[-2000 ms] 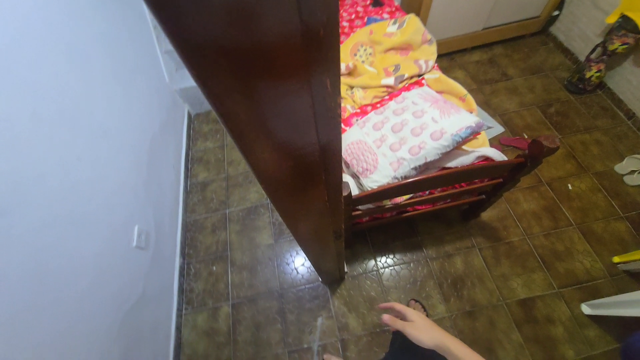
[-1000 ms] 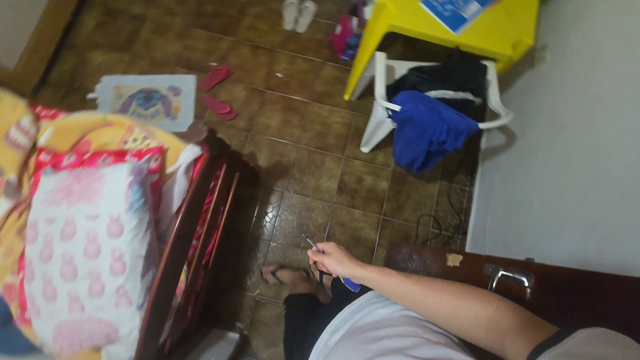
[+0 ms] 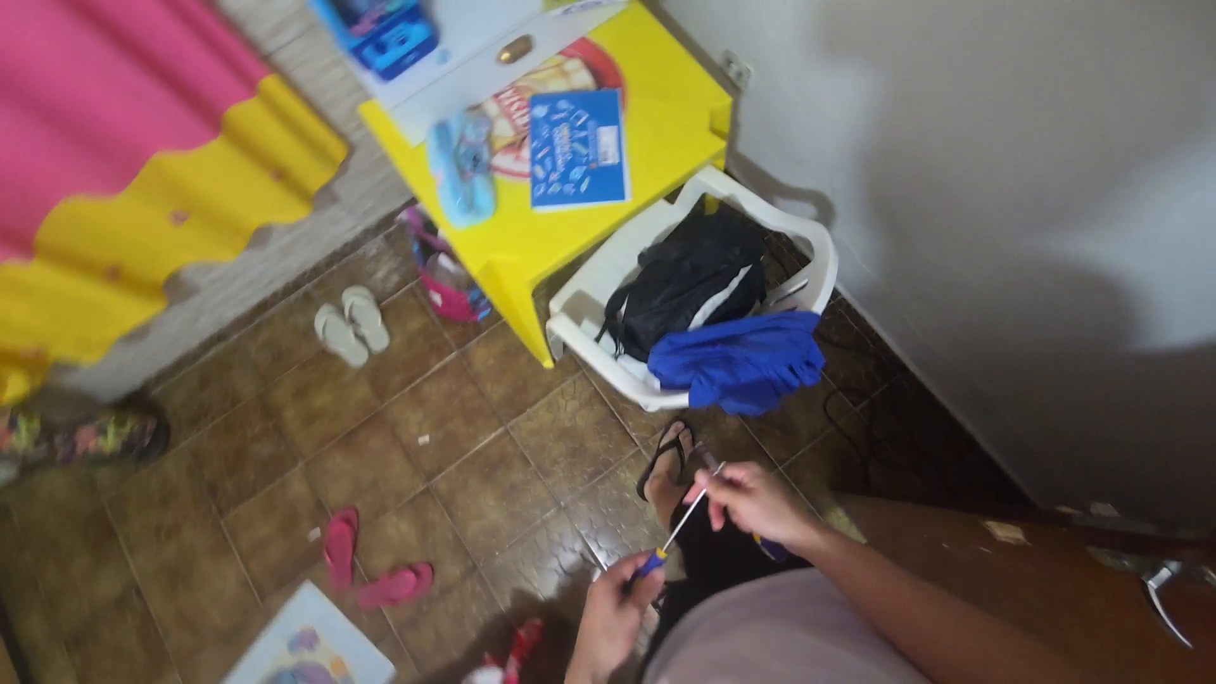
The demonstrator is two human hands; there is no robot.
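Note:
My left hand (image 3: 617, 608), low in the centre, grips the blue-and-yellow handle of a screwdriver (image 3: 650, 562). Its thin metal shaft slants up to the fingers of my right hand (image 3: 750, 499), which are closed around something thin near the tip. Under my right palm shows a blue handle-like part (image 3: 770, 547), probably of a second tool; my hand hides most of it. Both hands are in front of my body, above the tiled floor.
A yellow table (image 3: 655, 104) bears a blue book (image 3: 578, 149). Against it stands a white plastic chair (image 3: 608, 366) with a black bag (image 3: 698, 275) and blue cloth (image 3: 741, 356). Pink flip-flops (image 3: 342, 546) lie at left. A brown door (image 3: 1007, 589) with a metal handle (image 3: 1161, 603) is at right.
The view has swung far, from the bed to the table and chair. My left hand has come into view with a screwdriver; one second ago only my right hand showed, with a thin tool.

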